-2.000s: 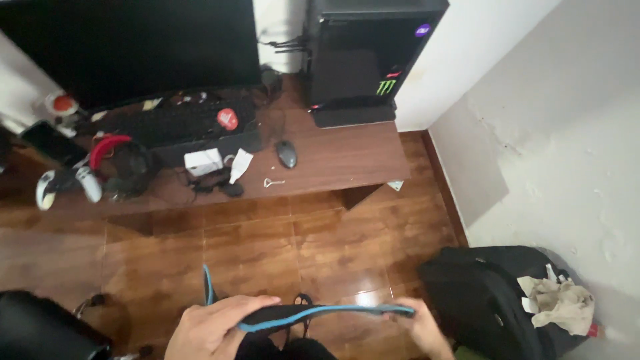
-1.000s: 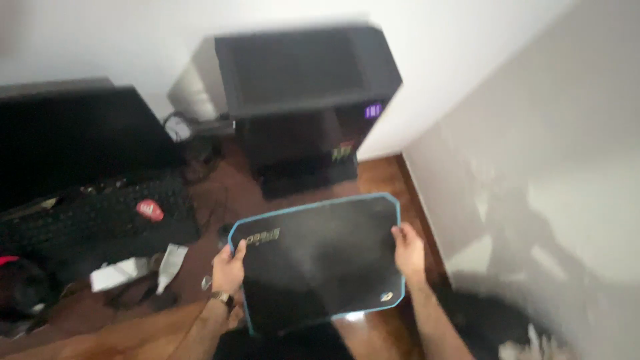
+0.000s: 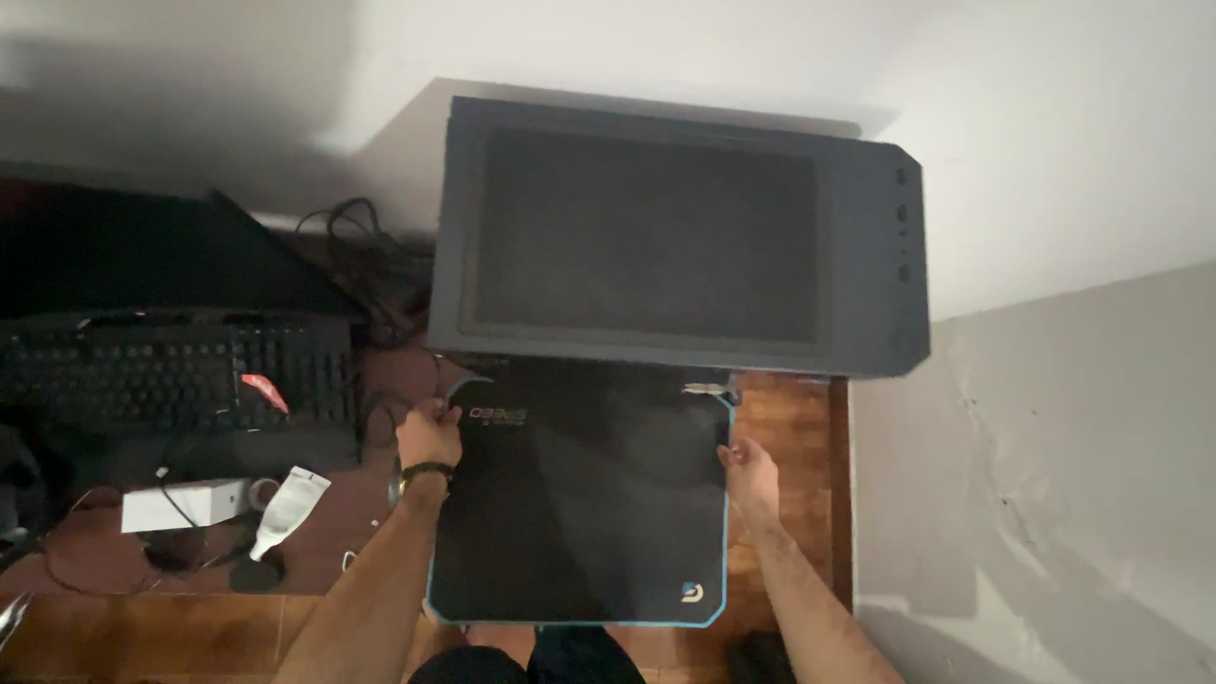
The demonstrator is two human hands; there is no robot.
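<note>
A black mouse pad with blue stitched edging [image 3: 584,513] lies spread between my hands, its surface facing up. My left hand [image 3: 429,439] grips its left edge near the top corner, and a dark band circles that wrist. On the opposite edge, my right hand [image 3: 750,473] pinches the pad between thumb and fingers. The pad's far edge reaches the near side of a dark computer tower [image 3: 646,247], seen from above; whether the two touch cannot be told.
On the brown desk [image 3: 323,560] at left stand a black keyboard [image 3: 171,380], a white box [image 3: 185,503], a white tube [image 3: 290,508] and a dark monitor [image 3: 142,252]. Cables [image 3: 366,237] bunch behind the tower. A wall [image 3: 1035,456] rises at right.
The mouse pad, seen edge-on two seconds ago, now faces up and has come up against the near side of the tower in view. Both hands still hold it. The view has moved closer over the tower.
</note>
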